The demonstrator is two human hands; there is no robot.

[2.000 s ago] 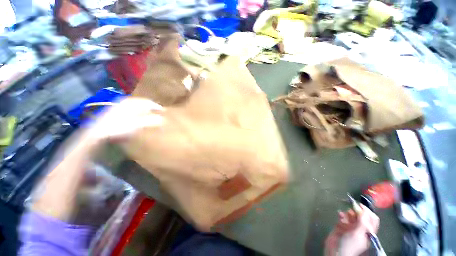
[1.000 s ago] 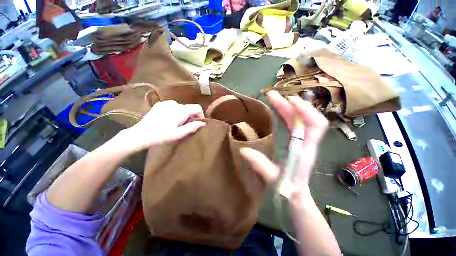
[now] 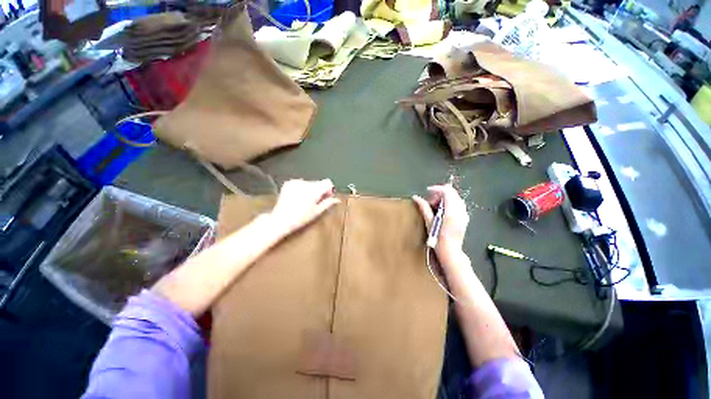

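Observation:
A tan tote bag lies flat across the lap and table edge, with a vertical seam down its middle and a small brown label patch low on it. My left hand grips the bag's top edge left of the seam. My right hand is at the top right corner, holding a slim pen-like tool with a thin pale cord trailing down. Whether its fingers also pinch the bag is unclear. The bag's bottom is cut off by the picture's edge.
Another tan bag lies at the back left, and a folded one at the back right. A red can, a yellow-handled tool and a white power strip are at right. A lined bin stands lower left.
The bag has gone from standing with its mouth open to lying flat, seam and patch facing up. My right hand has moved from beside the mouth to the top right corner.

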